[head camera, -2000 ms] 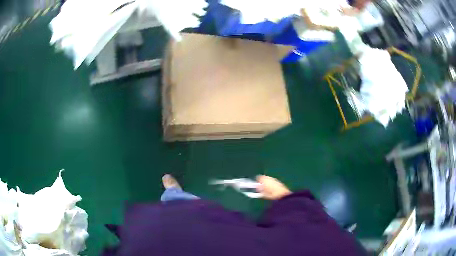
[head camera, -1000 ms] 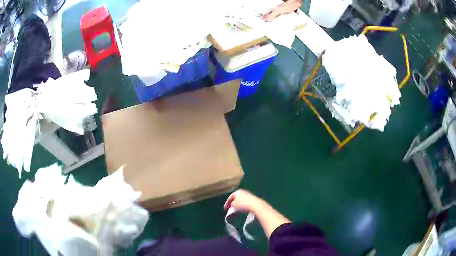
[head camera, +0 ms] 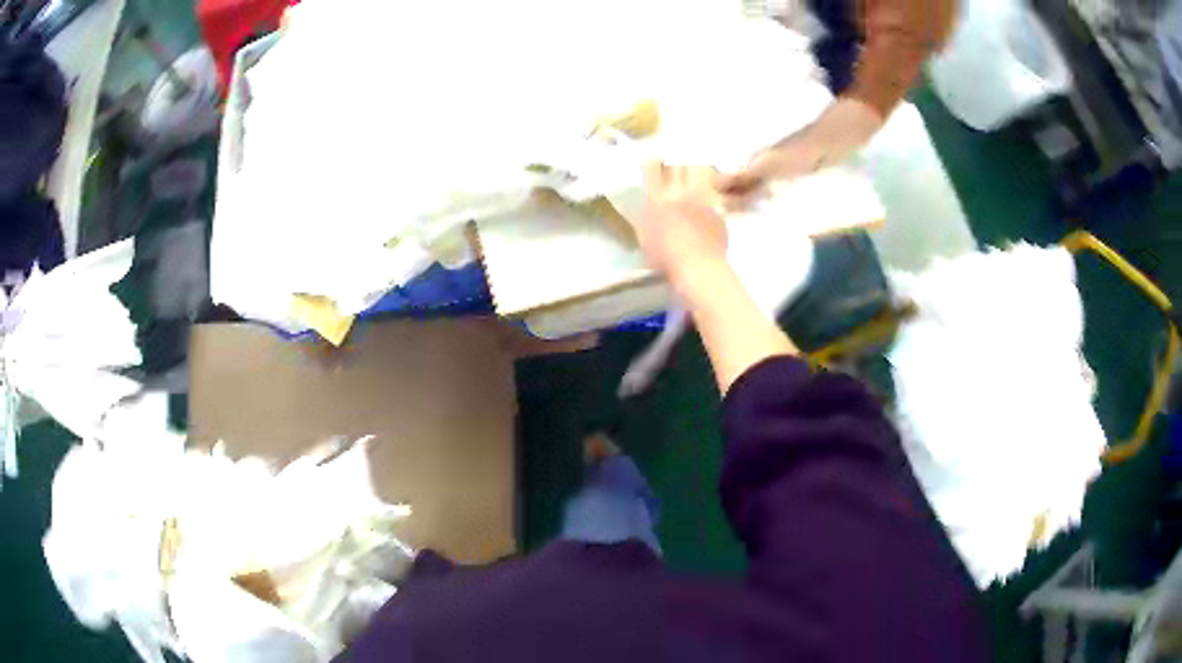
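Observation:
My right hand (head camera: 683,227) is on the front right part of a wide heap of white fabric pieces (head camera: 493,91); its fingers are blurred. A pale fabric strip (head camera: 652,356) hangs below it, apparently from the hand. A white fabric bundle (head camera: 279,550), with small tan pieces between its layers, is at the lower left beside my body. My left hand is not visible. A flat white stack with a tan edge (head camera: 564,259) lies at the heap's front edge.
Another person's forearm (head camera: 836,136) reaches in, that hand close to mine. A large brown carton (head camera: 350,402) is below the heap's edge. White bundles are at the far left (head camera: 84,330) and on the yellow-framed trolley (head camera: 1134,279) at right. Blue plastic (head camera: 434,292) shows under the heap.
My right hand has moved up and forward from above the floor to the heap, the strip trailing. The view has moved closer to the heap. The other person's arm now reaches beside my hand.

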